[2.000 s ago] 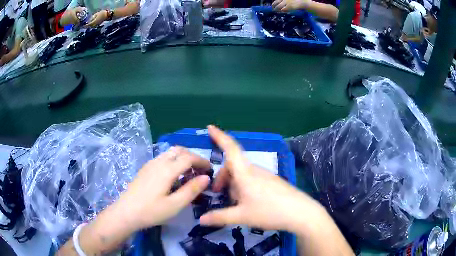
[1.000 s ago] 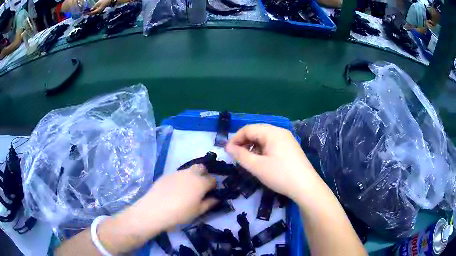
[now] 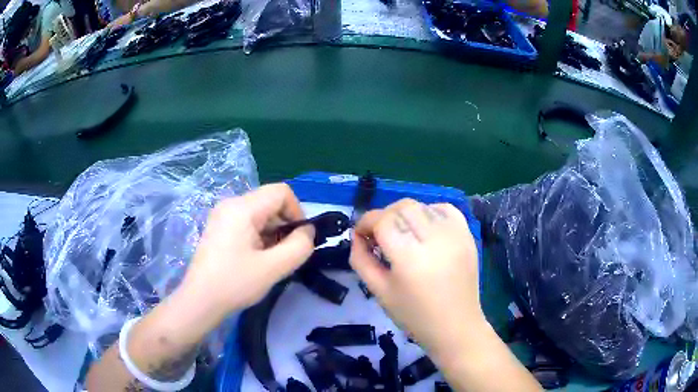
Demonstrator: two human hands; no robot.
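Note:
My left hand (image 3: 249, 249) grips the end of a black curved band (image 3: 331, 223) above the blue tray (image 3: 229, 367). The band's arc runs down at the tray's left side. My right hand (image 3: 409, 256) is just right of the band's end, fingertips pinched together; whether they hold a small part is hidden. Several short black end pieces (image 3: 342, 334) lie on the white liner (image 3: 295, 325). One black piece (image 3: 366, 191) rests across the tray's back rim.
A clear bag (image 3: 145, 230) stands left of the tray, a fuller bag of dark parts (image 3: 582, 260) right. A can (image 3: 678, 374) is cut off at lower right. Black bands lie on the green belt (image 3: 306, 107). Cabled parts (image 3: 27, 268) lie far left. People are opposite.
My left hand has risen from the parts in the tray with a black band in its fingers. My right hand has come beside the band's end. The view has shifted slightly.

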